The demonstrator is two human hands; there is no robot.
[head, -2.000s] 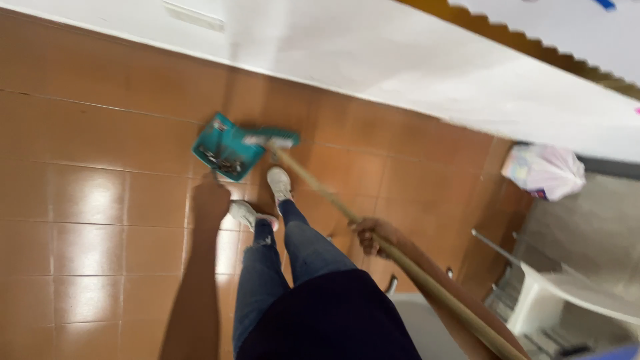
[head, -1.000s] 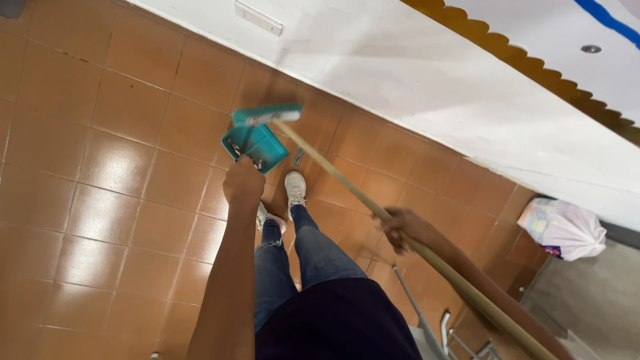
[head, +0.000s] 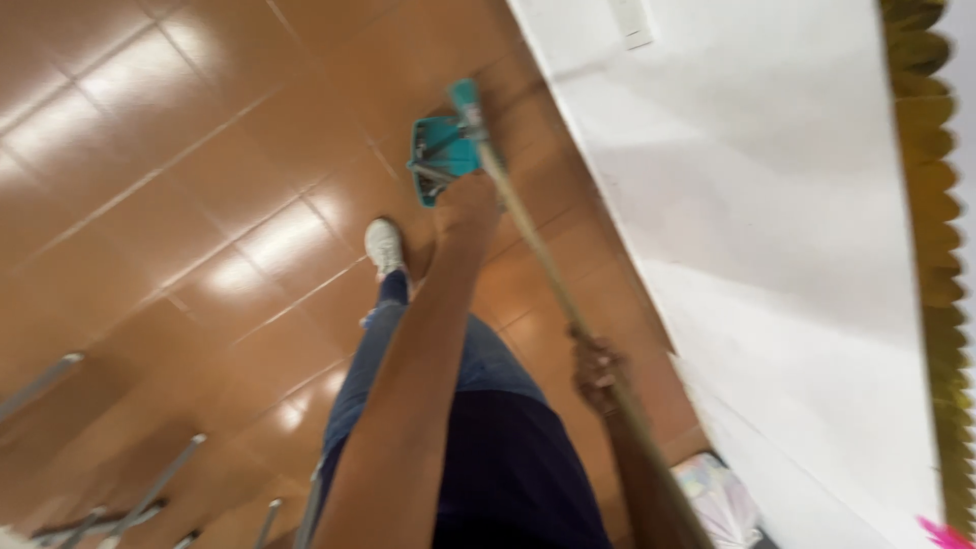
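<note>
My left hand is closed around the handle of a teal dustpan, which holds some dark and light debris along its left side. In my right hand is the long wooden handle of a broom. The teal broom head is at the upper right edge of the dustpan and overlaps it in view; whether they touch I cannot tell. Both hands are slightly blurred.
A white wall with gold scalloped trim runs along the right. Metal furniture legs stand at lower left on the brown tiled floor. A filled plastic bag sits by the wall at lower right. My shoe is below the dustpan.
The view has turned strongly. Both hands keep their holds on the dustpan and the broom. Furniture legs now show at lower left.
</note>
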